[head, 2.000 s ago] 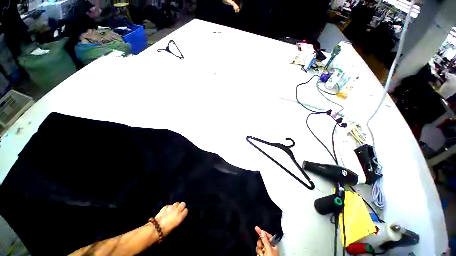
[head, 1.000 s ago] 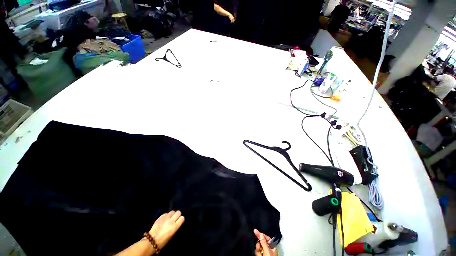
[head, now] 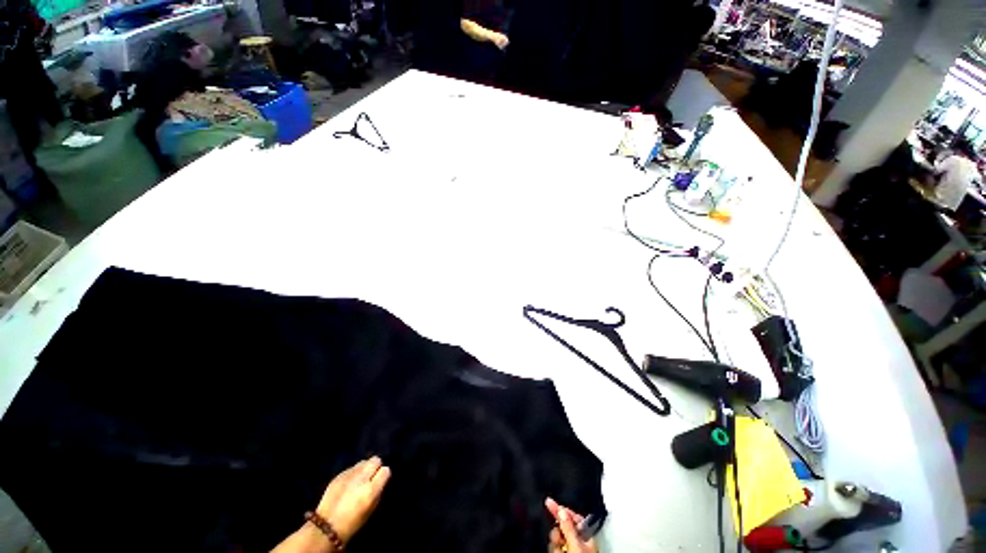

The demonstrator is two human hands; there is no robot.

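Note:
A black dress (head: 270, 400) lies spread on the white table (head: 432, 216). My left hand (head: 355, 501), with a beaded bracelet on the wrist, lies on the cloth with its fingers drawn together. My right hand (head: 568, 527) is at the dress's right edge, near the bottom of the picture and partly cut off. It holds a small dark, shiny tool (head: 590, 525), likely thread snips, whose handle is hidden in the fingers.
A black hanger (head: 605, 351) lies beyond the dress, another (head: 364, 132) at the far left. Along the right are a black hair dryer (head: 703, 378), a thread cone (head: 701, 444), yellow cloth (head: 768, 475), a spray gun (head: 860, 512) and cables. A person's hand (head: 484, 34) shows beyond the table.
The view has shifted, so the table items sit slightly lower and further left. My left hand has drawn back slightly towards me over the cloth. My right hand stays at the dress's edge.

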